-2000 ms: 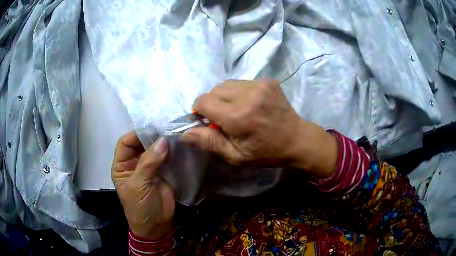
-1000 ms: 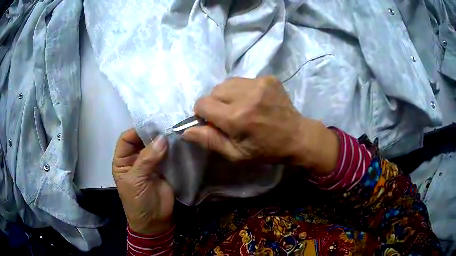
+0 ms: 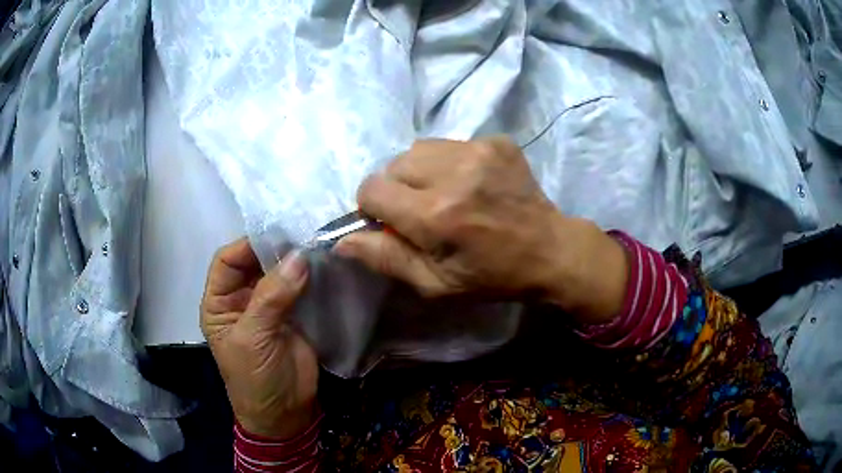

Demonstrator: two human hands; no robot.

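A pale grey-white mottled jacket is spread in front of me, its near edge hanging over the table edge towards my lap. My left hand pinches its edge between thumb and fingers. My right hand is closed around small thread snips. Their silver blades point left, close together, at the cloth beside my left thumb. The snips' handle is mostly hidden in my right hand. Whether a thread lies between the blades cannot be seen.
More pale jackets with metal buttons hang at the left and lie at the lower right. A strip of white table shows at left. Patterned clothing covers my lap.
The snips' blades were spread two seconds ago and are now close together, with less orange handle showing. Both hands stay in nearly the same place; my left hand has shifted very slightly left.
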